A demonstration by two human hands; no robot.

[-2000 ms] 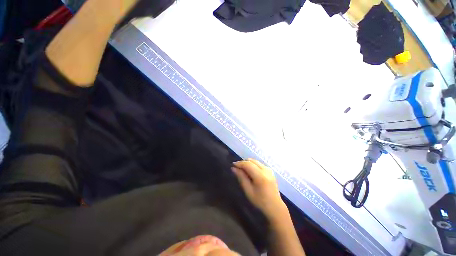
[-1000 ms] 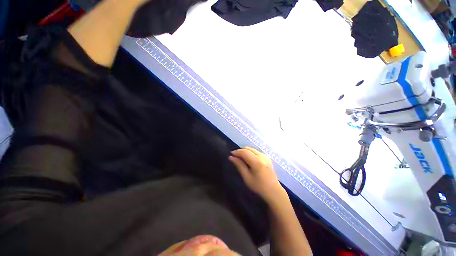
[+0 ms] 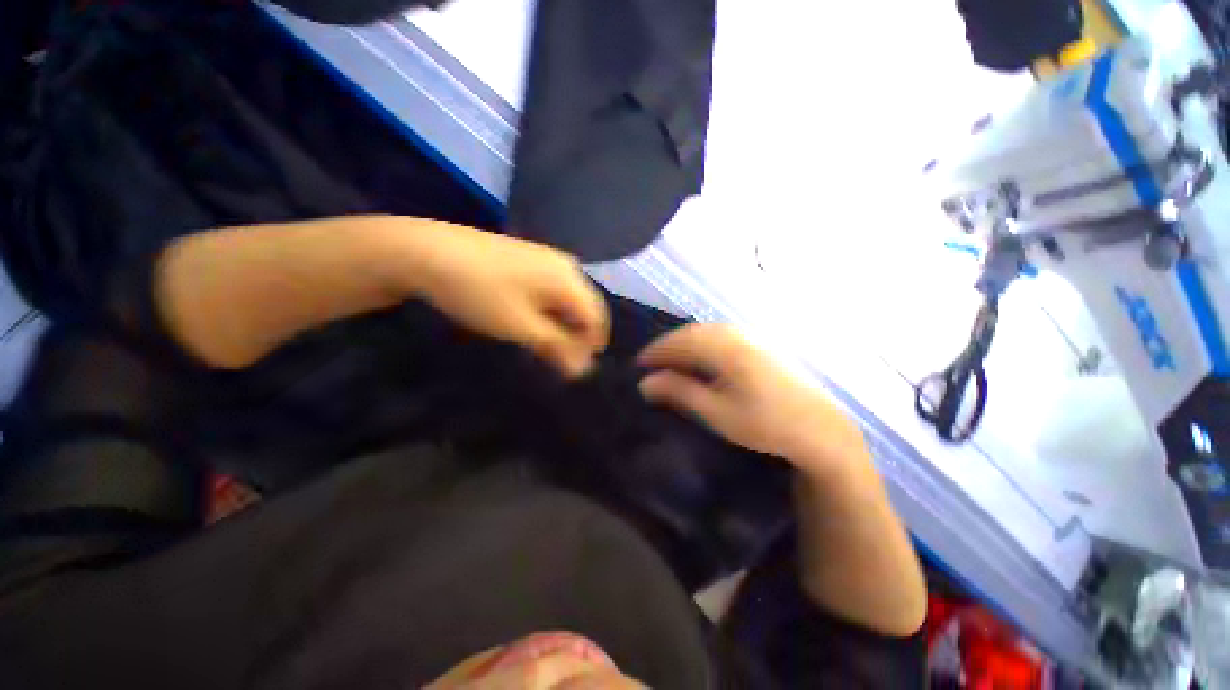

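Black cloth (image 3: 540, 418) covers my lap and rises between my hands at the table edge. My left hand (image 3: 526, 303) is blurred, its curled fingers closed on this cloth. My right hand (image 3: 722, 384) is just to the right, thumb and fingers pinching the cloth; the fingertips are partly lost against the black. A dark grey cloth piece (image 3: 614, 128) lies across the table and over its front edge, just beyond my left hand.
The white sewing machine (image 3: 1066, 169) stands at the right. Black shears (image 3: 955, 398) lie beside its needle area. A ruled strip (image 3: 931, 499) runs along the table's front edge. More black cloth (image 3: 1021, 30) lies at the back. A red object (image 3: 991, 647) shows below the table.
My left hand has come from the far left of the table to the lap, beside my right hand. The dark grey piece now reaches the front edge. Black cloth is raised between my hands.
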